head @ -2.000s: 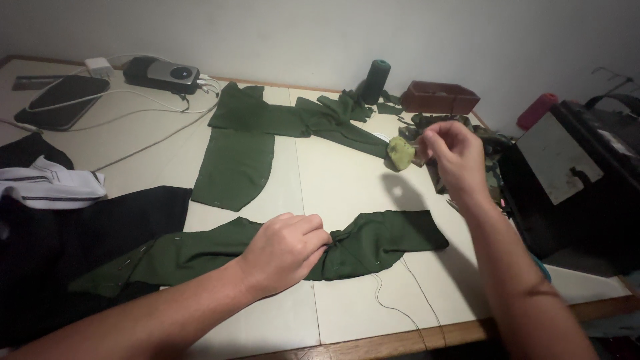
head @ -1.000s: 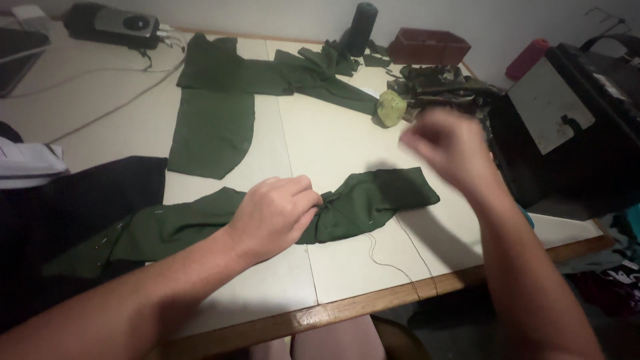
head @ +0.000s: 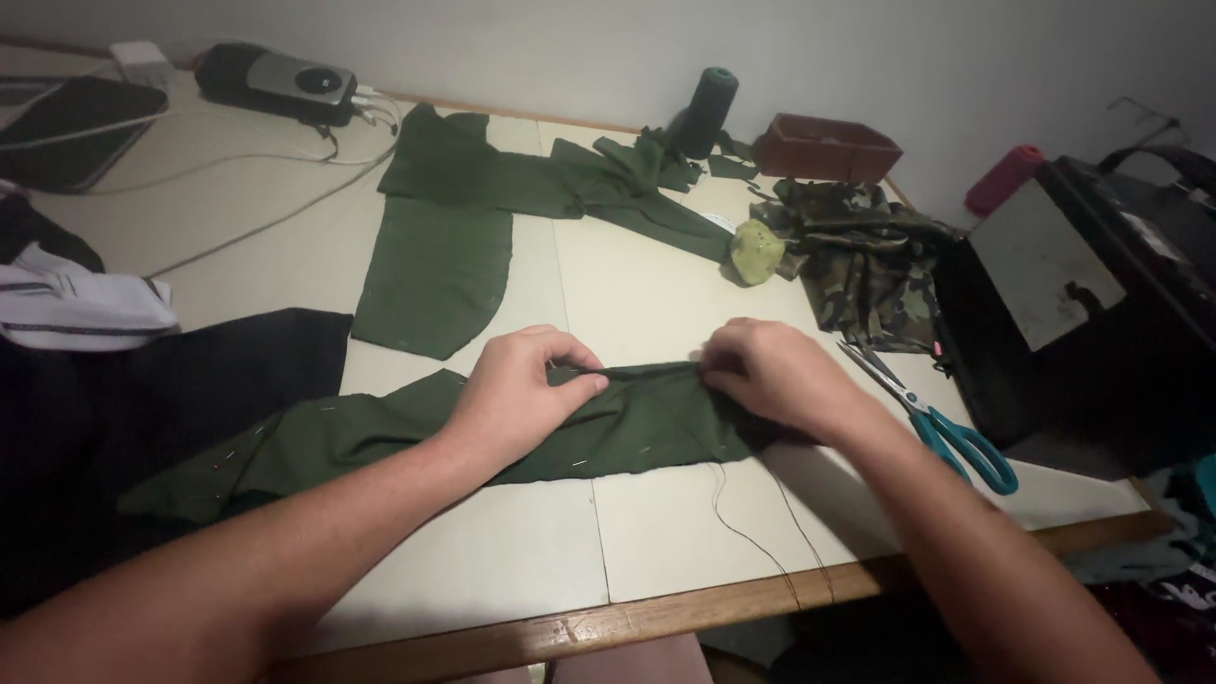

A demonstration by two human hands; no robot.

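Note:
A long dark green fabric piece (head: 608, 427) lies across the near part of the table, with several pins in it. My left hand (head: 532, 399) pinches its upper edge between thumb and fingers. To the right, my right hand (head: 760, 375) grips the same edge, its fingertips partly hidden. Between the two hands the edge runs nearly straight. Loose dark threads (head: 741, 532) trail from the fabric over the table's front edge. A yellow-green pincushion (head: 757, 253) rests beyond my right hand, touching more green fabric pieces (head: 432, 271). Teal-handled scissors (head: 926, 408) lie beside my right forearm.
Camouflage fabric (head: 869, 261), a dark thread cone (head: 711, 112) and a reddish-brown box (head: 826, 149) stand or lie at the back right. A black machine-like object (head: 1092, 313) is at the right. Black cloth (head: 256, 366), white cloth (head: 81, 299) and a cabled power device (head: 275, 81) are at the left.
My right hand has come down from beside the pincushion to the green fabric and now holds its upper edge. My left hand stays on the fabric.

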